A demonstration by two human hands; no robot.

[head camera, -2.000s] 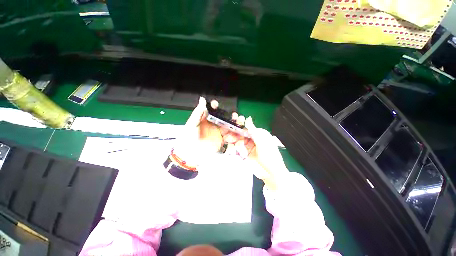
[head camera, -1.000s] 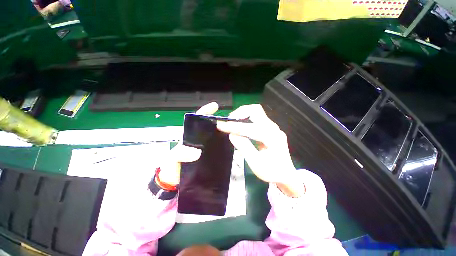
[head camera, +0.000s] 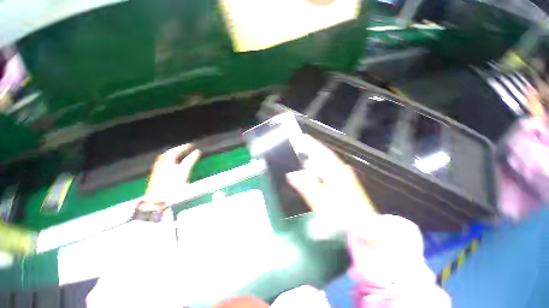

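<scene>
A smartphone assembly [head camera: 282, 174] shows its glossy black face, with a bright reflection at its upper end. My right hand [head camera: 328, 180] holds it by its right side, in front of the stacked phone tray [head camera: 475, 171]. My left hand [head camera: 170, 171] is away from the phone, to the left over the white rail, with its fingers apart and nothing in it. The tray at right has dark glossy screens in its pockets. The frame is blurred by motion.
White paper sheets [head camera: 223, 225] lie on the green bench. A dark tray [head camera: 120, 162] is beyond the white rail, with a small phone [head camera: 58, 191] to its left. A yellow-wrapped post [head camera: 17, 239] is at far left. A person in pink is at far right.
The view has turned to the right. My left hand has let go of the phone and moved away left. My right hand has carried the phone beside the right tray stack.
</scene>
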